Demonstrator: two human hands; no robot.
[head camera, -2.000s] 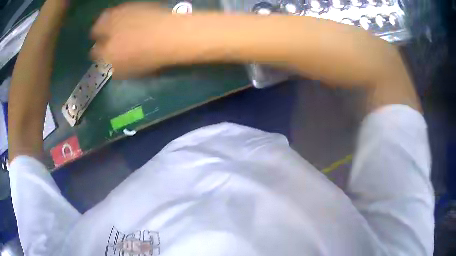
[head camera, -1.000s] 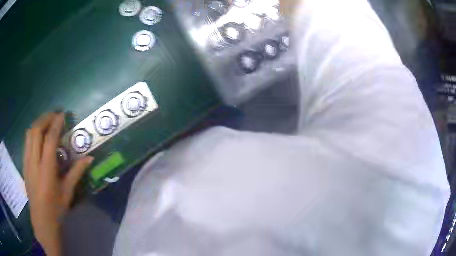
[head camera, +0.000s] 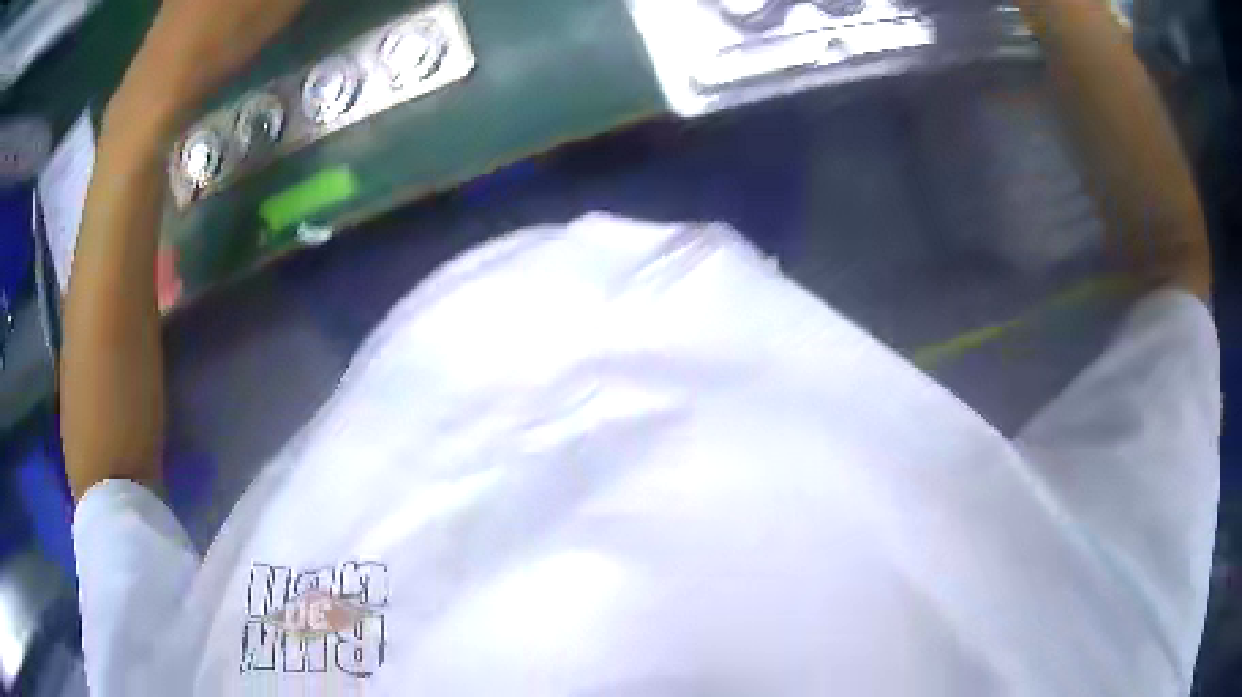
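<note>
The four-position holder (head camera: 371, 74) lies slanted on the green mat at the upper left, with a ringed round component (head camera: 331, 90) in each seat. The clear blister tray (head camera: 817, 71) is at the top right, cut off by the upper edge, with dark-ringed round pieces in it. My left forearm passes the left end of the holder and runs out at the top edge; my left hand is out of the picture. My right forearm reaches up at the right beside the tray; my right hand is cut off by the top edge.
A green label (head camera: 308, 199) is at the bench edge (head camera: 545, 150). A red label (head camera: 168, 279) is partly hidden by my left forearm. White paper (head camera: 66, 198) lies left of that arm. The floor has a yellow line (head camera: 1008, 331).
The view has shifted, so holder and tray sit higher. My left hand has left the holder's left end and gone out at the top. The loose ringed discs are out of view.
</note>
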